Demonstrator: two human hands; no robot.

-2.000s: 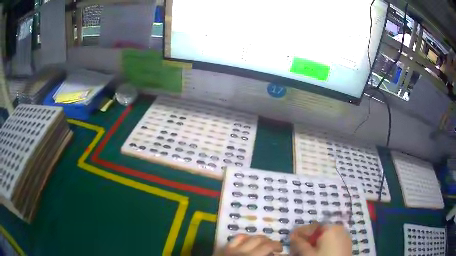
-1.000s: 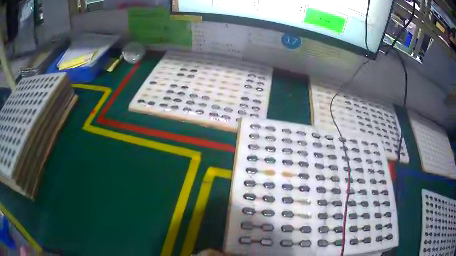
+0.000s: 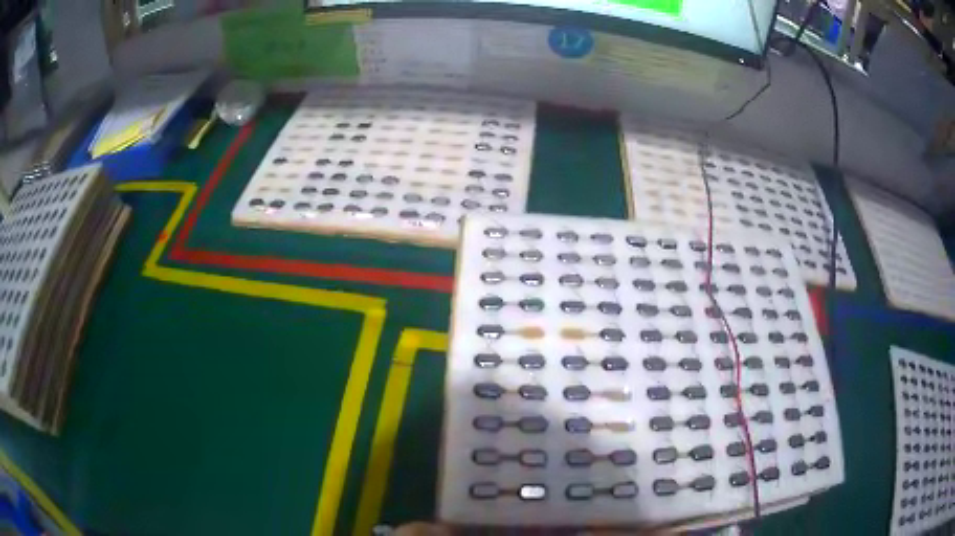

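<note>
A white foam tray (image 3: 670, 366) lies nearest, right of centre, with rows of small dark oval components (image 3: 593, 458), many joined in pairs by thin strips. A few tan pieces (image 3: 532, 332) sit among them. A thin red and dark test lead (image 3: 736, 361) hangs across the tray and leaves the frame at the bottom. A blurred sliver of a hand, seemingly my left hand (image 3: 419, 529), shows at the bottom edge by the tray's front left corner; its fingers are cut off. My right hand is out of the picture, and no probe is visible.
A tray stack (image 3: 47, 283) stands at left. A blue bin (image 3: 120, 157) with papers and a round silvery object (image 3: 239, 102) are at left rear. Other trays lie behind (image 3: 387, 157), at right rear (image 3: 733, 199) and at right (image 3: 924, 440). A monitor (image 3: 670, 26) is partly visible above.
Both hands were over the near tray, with a red probe held; they have withdrawn toward the bottom, leaving one sliver in view. The camera has tilted down, showing more of the tray's front rows.
</note>
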